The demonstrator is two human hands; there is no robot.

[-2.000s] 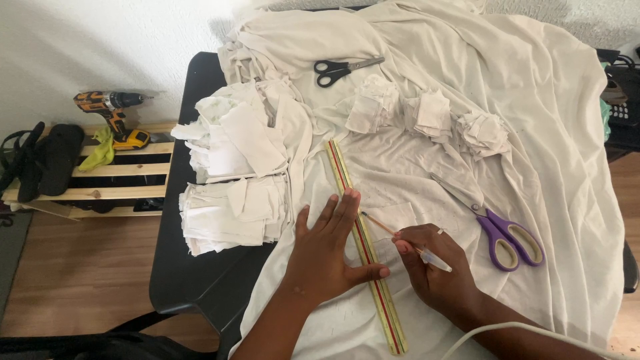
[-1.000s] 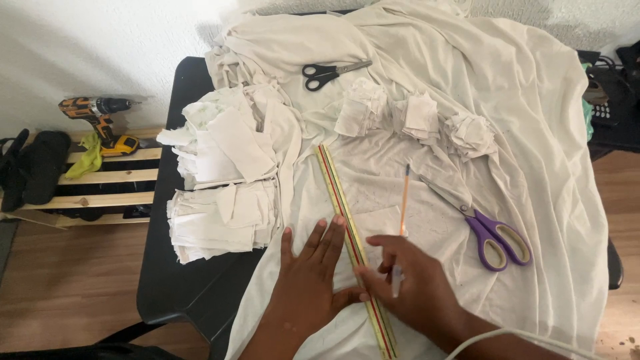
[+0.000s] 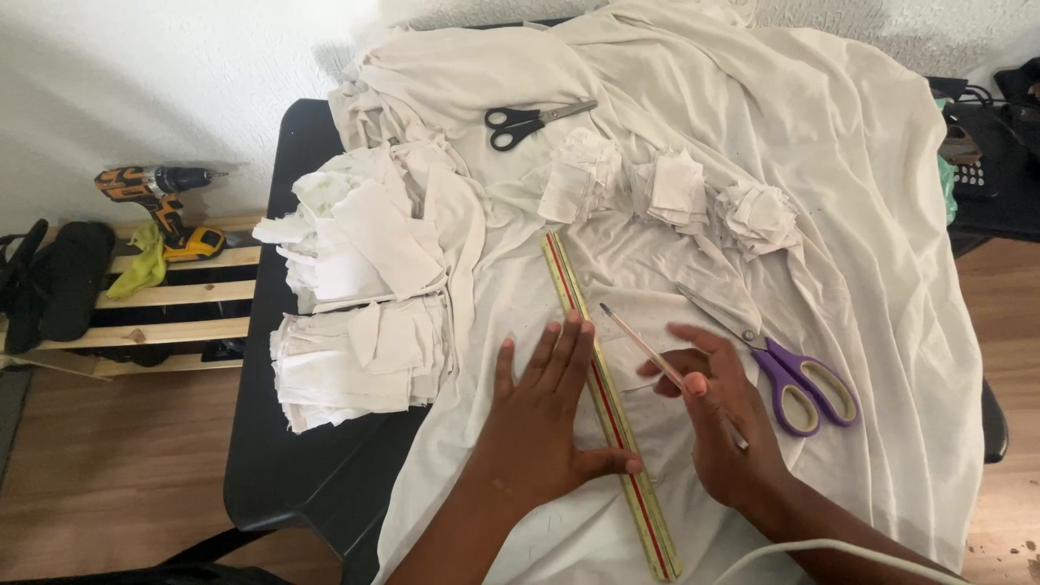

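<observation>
My left hand (image 3: 540,414) lies with spread fingers on the white cloth (image 3: 886,325), its fingertips and thumb against a yellowish scale ruler (image 3: 605,390) with a red stripe. Between the thumb and fingers of my right hand (image 3: 723,406) is a slim pen (image 3: 650,349), its dark tip pointing up and left, just right of the ruler. A small cut cloth piece (image 3: 630,361) lies flat beside the ruler, partly behind the right hand. Purple-handled scissors (image 3: 792,378) rest right of that hand, their blades slightly apart.
Black-handled scissors (image 3: 520,123) lie toward the back. Three small stacks of cloth pieces (image 3: 678,191) stand across the middle. Larger fabric piles (image 3: 366,361) are at the left, by the black table's edge (image 3: 252,455). A cordless drill (image 3: 166,207) stands on a slatted wooden rack (image 3: 179,292). A pale cable (image 3: 837,546) crosses my right forearm.
In my right hand the pen has turned from upright to slanting up and left since one second ago. My left hand stays at the ruler.
</observation>
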